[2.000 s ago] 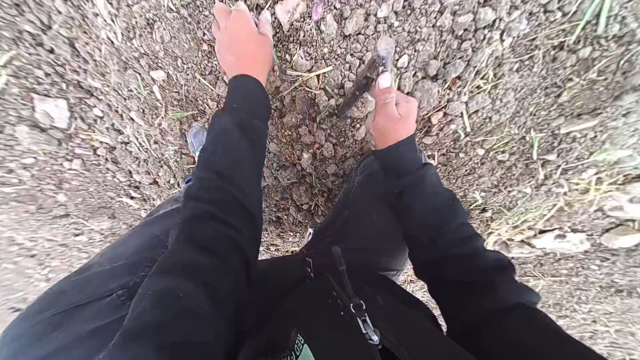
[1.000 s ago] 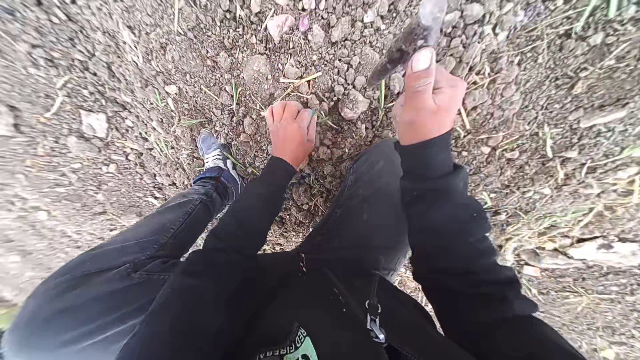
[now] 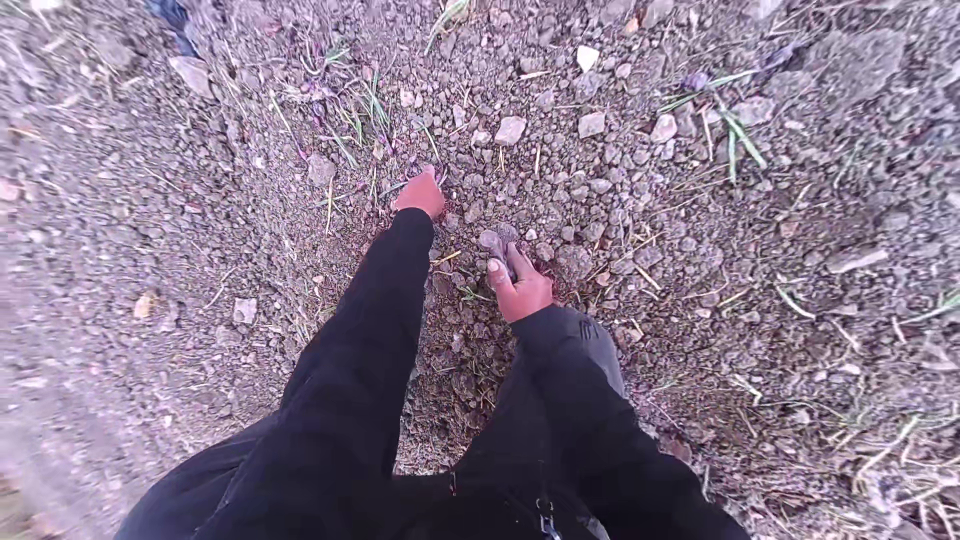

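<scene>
My left hand [image 3: 421, 195] reaches down to the stony soil, its fingertips beside thin green leaves [image 3: 375, 109]; whether it grips any of them cannot be told. To its right and a little nearer me, my right hand [image 3: 523, 289] is closed around a tool with a rounded grey end [image 3: 491, 241]. The thumb lies along the tool, and the rest of it is hidden by the hand. Small purple flowers or petals [image 3: 318, 111] lie among the leaves beyond my left hand.
Pale stones [image 3: 510, 130] and clods are strewn over the ground. A larger flat stone [image 3: 191, 75] lies at upper left, near a dark blue thing [image 3: 174, 22] at the edge. Green stalks [image 3: 742, 139] with a purple flower [image 3: 696, 80] are at upper right. My legs are below.
The view has shifted over the ground. My left hand has moved forward, away from my body, and my right hand with the tool is now lower and closer to my left arm.
</scene>
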